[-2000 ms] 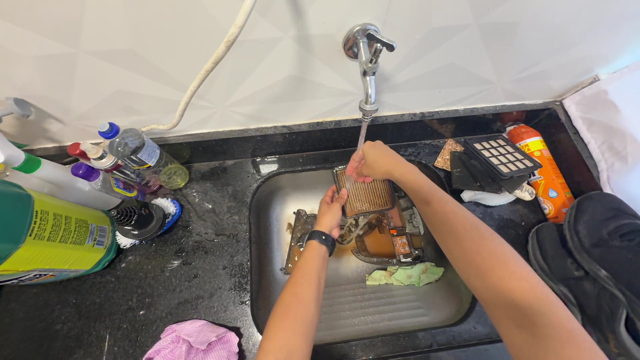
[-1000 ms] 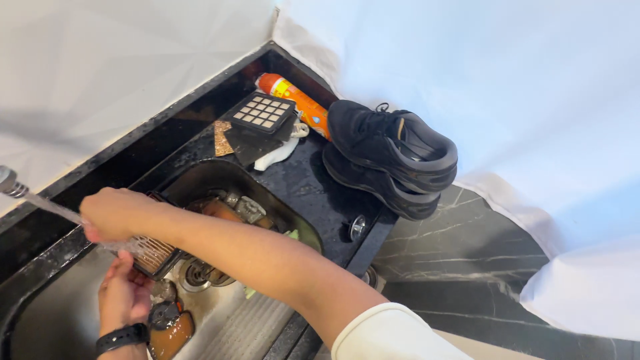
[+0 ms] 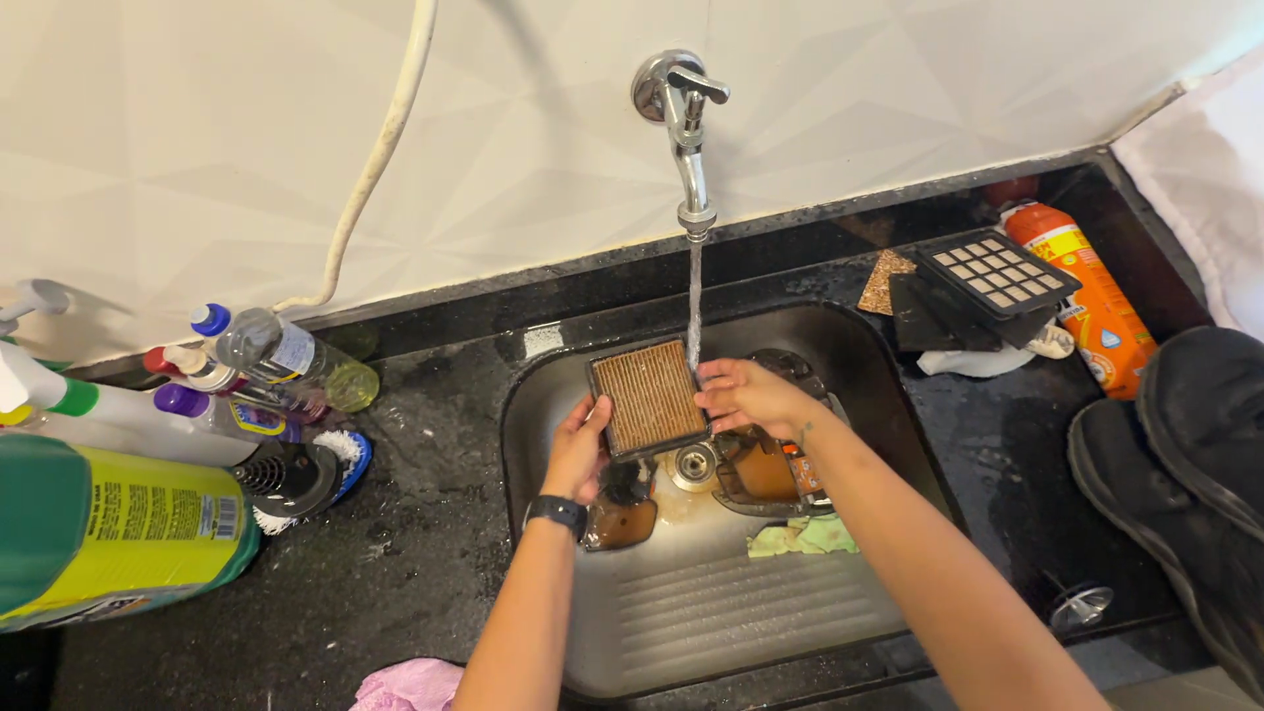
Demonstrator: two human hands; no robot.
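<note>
A pleated filter in a black frame (image 3: 649, 397), brown with dirt, is held over the steel sink (image 3: 731, 632). My left hand (image 3: 580, 446) grips its left side, a black band on the wrist. My right hand (image 3: 750, 397) holds its right edge. Water runs from the wall tap (image 3: 689, 148) just behind the filter's right corner. Below, dark plastic parts holding brown water (image 3: 765, 469) and a smaller plastic part (image 3: 620, 523) lie around the drain strainer (image 3: 691, 464). A green crumpled cloth or sponge (image 3: 805, 536) lies in front of them.
Bottles (image 3: 286, 346), a brush (image 3: 341, 474) and a large green-yellow container (image 3: 118, 533) occupy the left counter. At right are a gridded filter (image 3: 997, 272), an orange bottle (image 3: 1086, 296), black shoes (image 3: 1165, 494) and a sink strainer (image 3: 1081, 604). A pink cloth (image 3: 410, 684) lies at the front.
The view swung right and came back. My right hand, in front of the filter under the water two seconds ago, is now at its right edge, leaving the pleats exposed.
</note>
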